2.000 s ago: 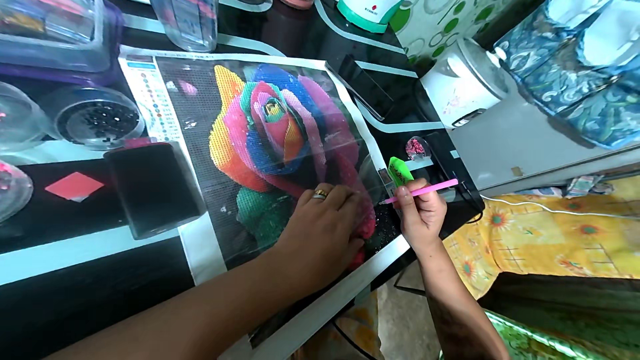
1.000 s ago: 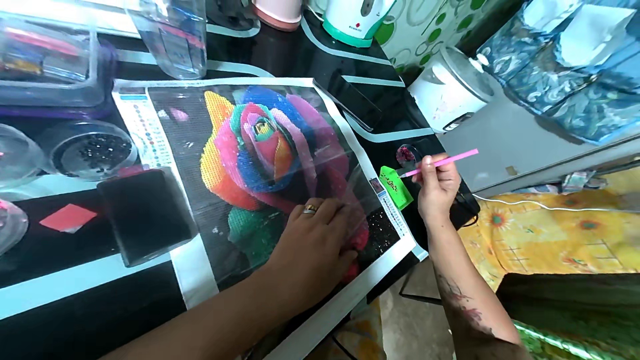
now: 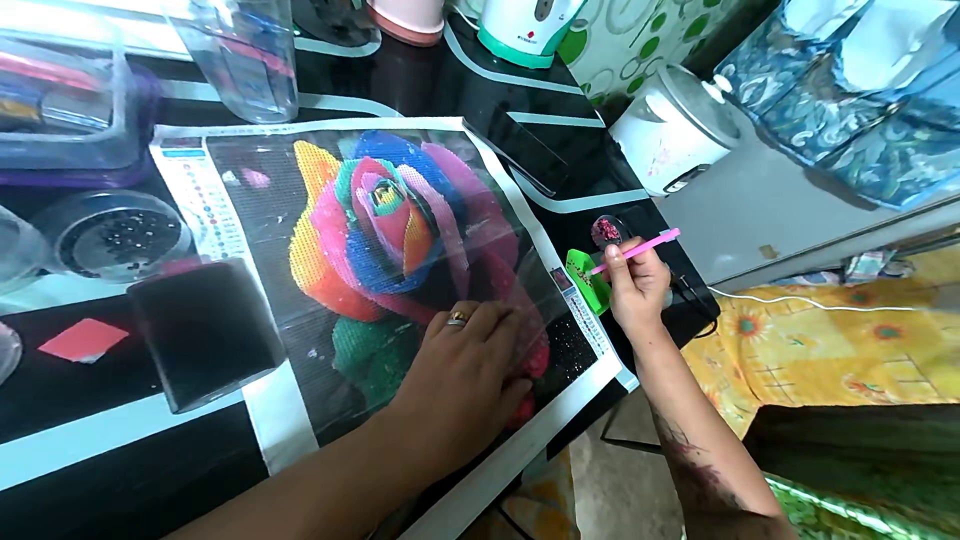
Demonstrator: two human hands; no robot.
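A diamond painting canvas point(image 3: 390, 225) with a multicoloured rose lies on the black table. My left hand point(image 3: 472, 367), with rings on a finger, rests on the canvas over the rose's lower part; whether it grips anything is hidden. My right hand point(image 3: 637, 289) holds a pink applicator pen point(image 3: 645, 250) beyond the canvas's right edge. The pen's tip is over a green tray point(image 3: 586, 279) that bears small dark pink beads. Just behind the tray sits a small clear dish of pink beads point(image 3: 606, 230).
At left are a round container of dark beads point(image 3: 124, 236), a dark rectangular case point(image 3: 206, 330), a red packet point(image 3: 82, 340) and a plastic box point(image 3: 67, 142). A phone point(image 3: 529, 157), a kettle point(image 3: 525, 30) and a white cooker point(image 3: 671, 135) stand or lie behind.
My right hand moved from the canvas edge to beyond it, and the pen tip is now at the green tray. Earlier the tray was by my right hand's fingers. My left hand stays on the canvas.
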